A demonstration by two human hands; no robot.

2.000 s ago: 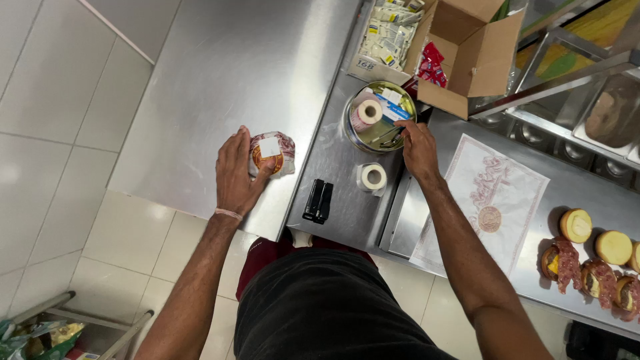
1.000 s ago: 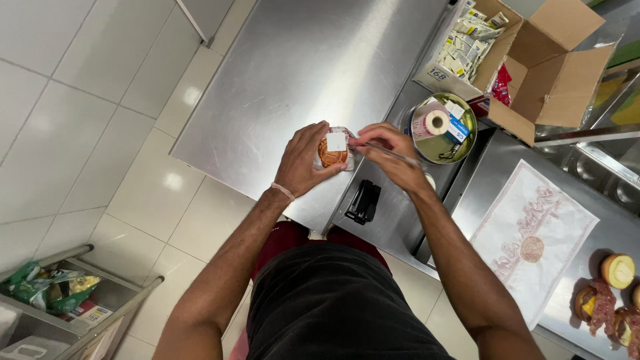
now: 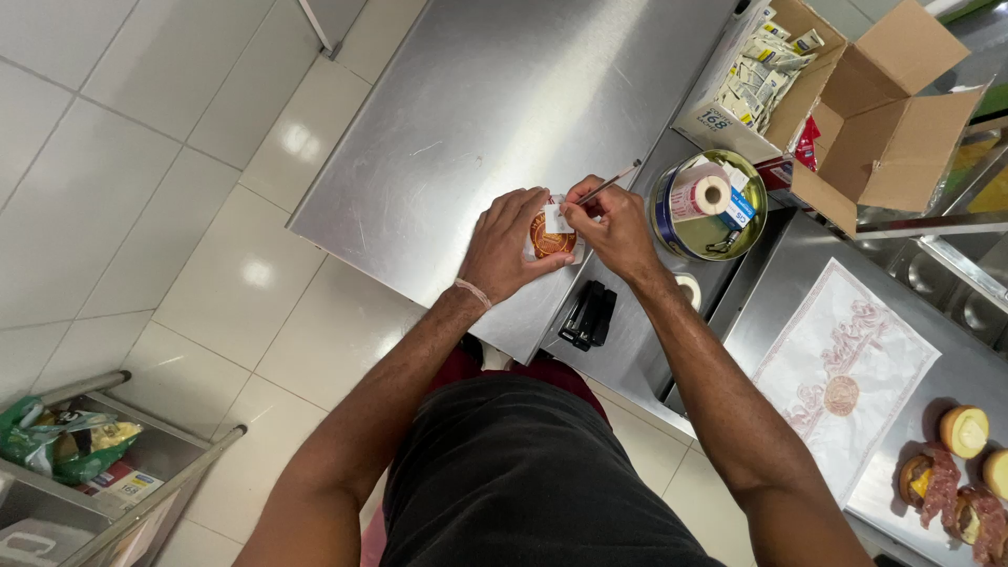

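A paper-wrapped round package (image 3: pixel 550 242) with a red and orange print lies on the steel table near its right edge. A small white label (image 3: pixel 558 220) is on top of it. My left hand (image 3: pixel 508 242) wraps around the package's left and lower sides, thumb along the bottom. In my right hand (image 3: pixel 610 224) is a slim pen (image 3: pixel 610 181), its lower end at the label and its other end pointing up and right. Right of that hand stands a round tin (image 3: pixel 709 246) with a label roll (image 3: pixel 699 195), a blue-and-white box and a black clip inside.
Black staplers (image 3: pixel 589 315) and another roll (image 3: pixel 687 290) lie below the tin. Open cartons, one with sachets (image 3: pixel 768 71), stand at the upper right. Printed paper (image 3: pixel 846 370) and burger buns (image 3: pixel 964 431) with bacon are on the right counter. A shelf cart (image 3: pixel 181 472) is lower left.
My right hand has moved from the tin to the package and holds a pen there. My left hand stays at the package. The view has shifted.
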